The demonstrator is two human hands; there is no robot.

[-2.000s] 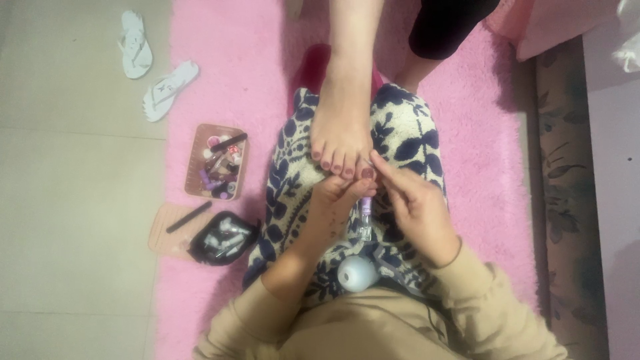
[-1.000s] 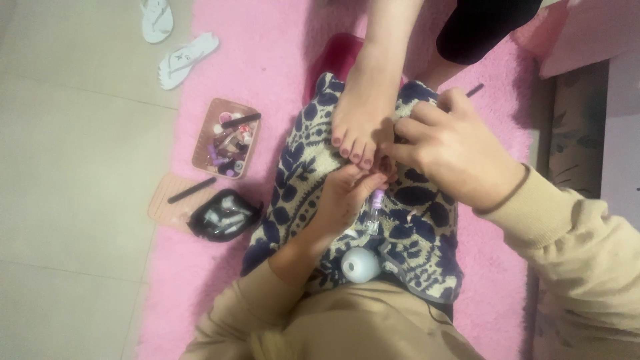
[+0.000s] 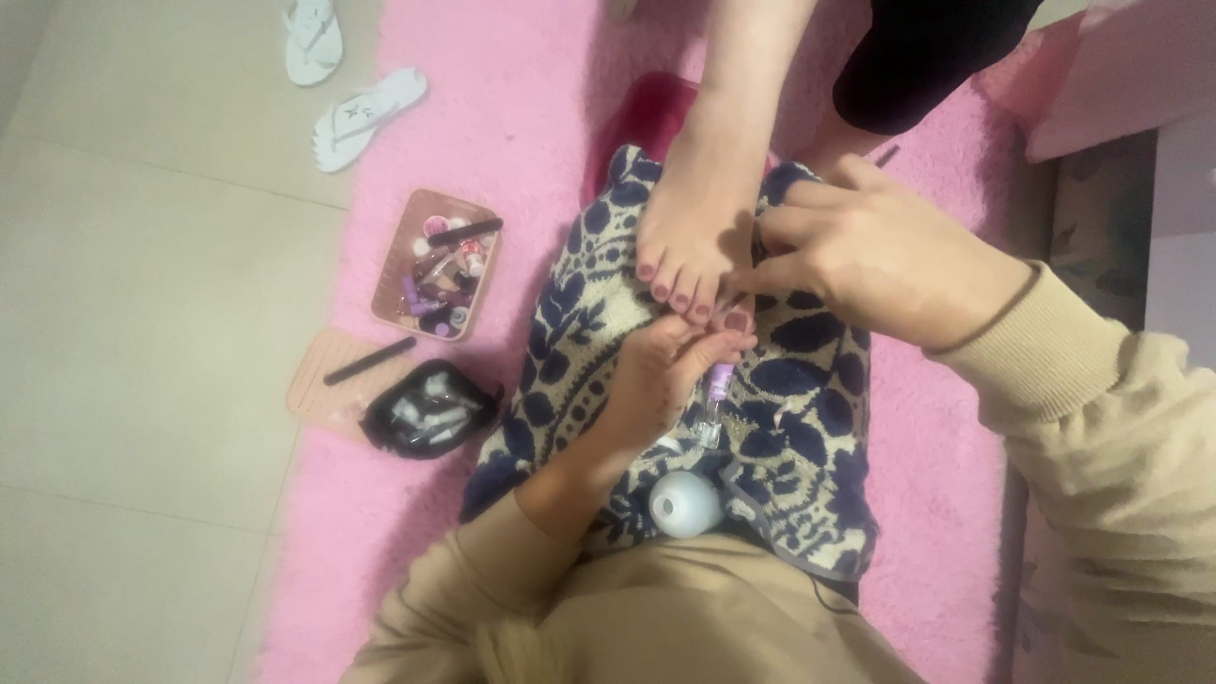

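A person's bare foot [image 3: 698, 228] with dark mauve nails rests on a blue-and-cream patterned towel [image 3: 807, 408] over my lap. My left hand [image 3: 655, 380] grips the front of the foot by the big toe, thumb and fingers below the nails. Above and right of it, my right hand [image 3: 845, 252] holds a thin stick-like tool [image 3: 886, 156]; its dark end shows past my knuckles, the rest is mostly hidden. Its fingertips are beside the big toe. Just under my left hand lies a small clear bottle with a purple part [image 3: 712, 408]. A pale rounded object with a hole [image 3: 686, 503] sits nearer my body.
On the pink rug [image 3: 931, 494] at left are a basket [image 3: 382, 285] of small bottles, a pink ridged lid or tray [image 3: 309, 375] with a black nail file [image 3: 370, 361], and a black pouch [image 3: 380, 427]. White flip-flops [image 3: 366, 119] lie upper left. A red basin [image 3: 646, 114] is behind the foot.
My right hand, flat against the big toe two seconds ago, is now raised and curled around a thin tool. My left hand stays on the toes. The view has shifted somewhat.
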